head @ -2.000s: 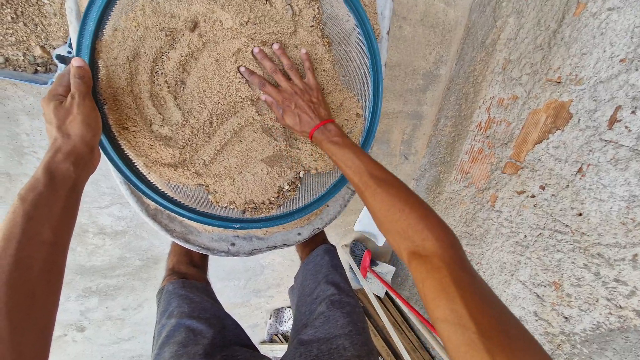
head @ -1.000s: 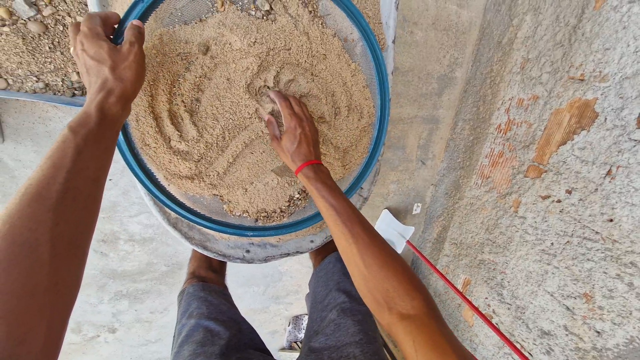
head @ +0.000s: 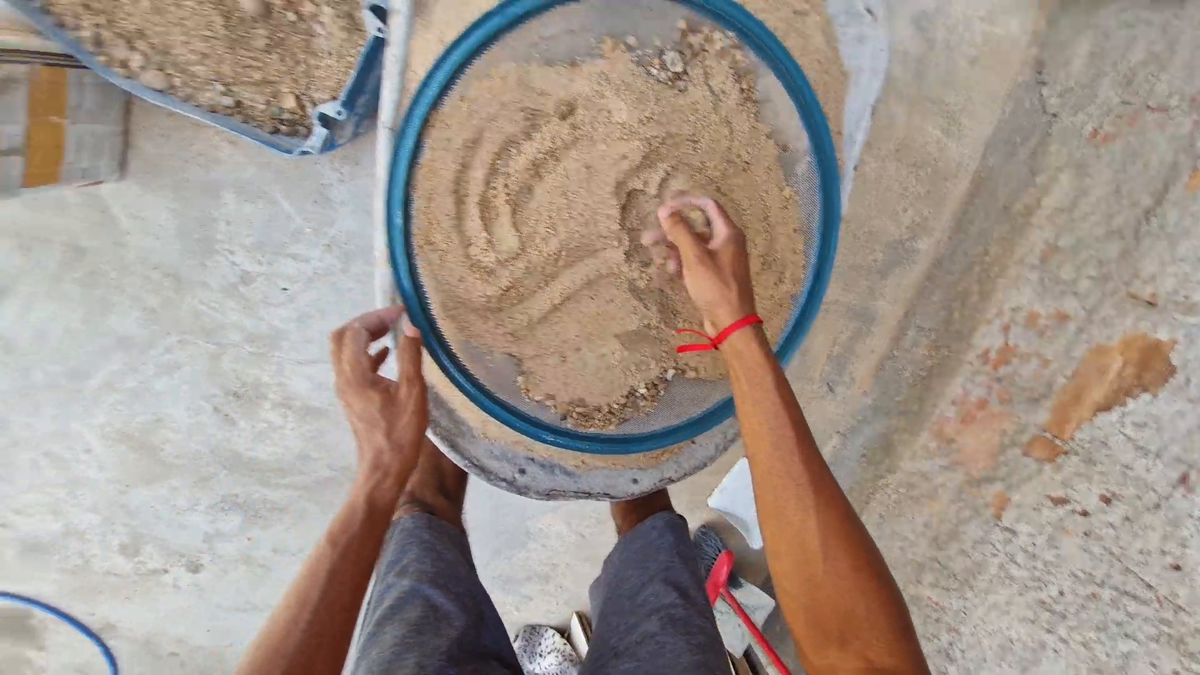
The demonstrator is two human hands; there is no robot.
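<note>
A round sieve with a blue rim [head: 401, 225] and fine mesh rests over a large grey-rimmed container [head: 562, 480]. Pale brown sand [head: 553, 272] with small stones lies on the mesh, marked by curved finger grooves. My left hand [head: 380, 375] is at the lower left of the sieve, fingers apart, its fingertips close to the rim; whether they touch it is unclear. My right hand [head: 708, 248], with a red string on the wrist, is over the sand right of centre. Its fingers are curled and blurred, and I cannot tell whether sand is in them.
A blue-edged container [head: 216, 122] of gravel stands at upper left beside a taped cardboard box [head: 84, 127]. At the lower right are a red-handled brush [head: 720, 574] and a white scoop-like piece [head: 739, 502]. A rough concrete wall or slope [head: 1078, 525] runs along the right.
My left hand has come off the upper left of the rim and is lower down. My right hand, flat on the sand two seconds ago, has curled its fingers.
</note>
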